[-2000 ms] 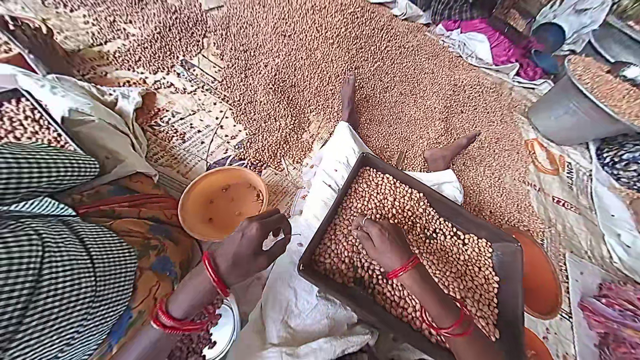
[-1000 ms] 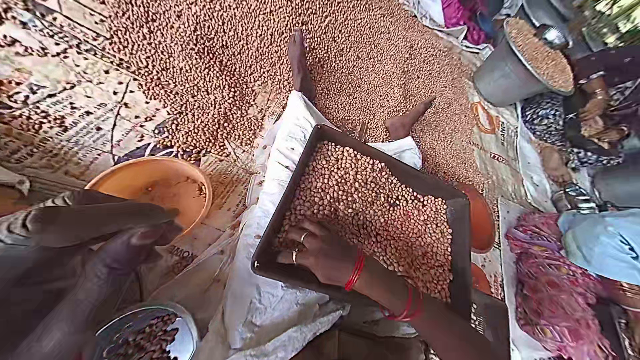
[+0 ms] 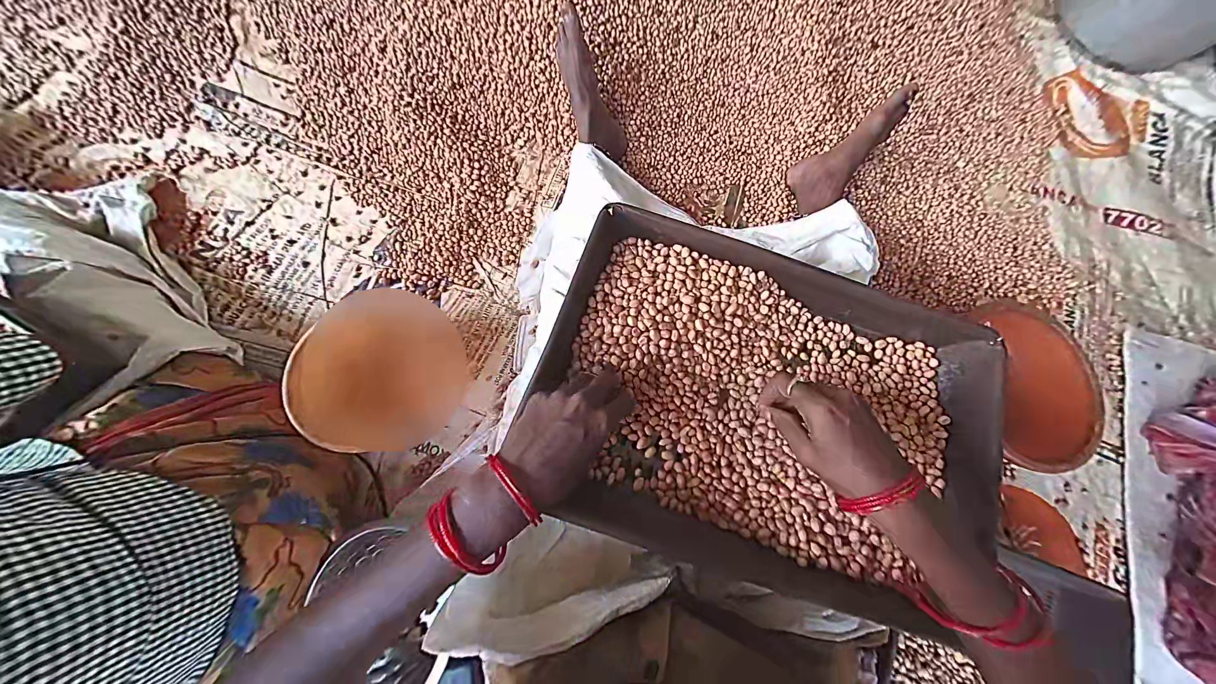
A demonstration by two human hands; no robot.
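Observation:
A dark rectangular metal tray (image 3: 974, 404) rests at a slant on my lap over white cloth (image 3: 826, 242). Pale brown nuts, perhaps shelled peanuts (image 3: 722, 399), cover much of its bottom. My left hand (image 3: 570, 427) reaches over the tray's left side, its fingertips down among the nuts; whether it grips any is hidden. Above the nuts right of the middle is my right hand (image 3: 831, 427), thumb and fingers drawn together, with a ring on one finger. What lies between those fingertips is too small to tell. Red bangles circle both wrists.
Nuts (image 3: 456, 123) spread across the ground around my bare feet. An orange bowl (image 3: 378, 370) stands left of the tray, another orange bowl (image 3: 1050, 385) at its right edge. A metal dish is partly under my left forearm. Someone in checked cloth (image 3: 114, 570) sits at the left.
My left hand has come from beside the orange bowl into the tray. My right hand has moved from the tray's left part towards its right. The view has shifted.

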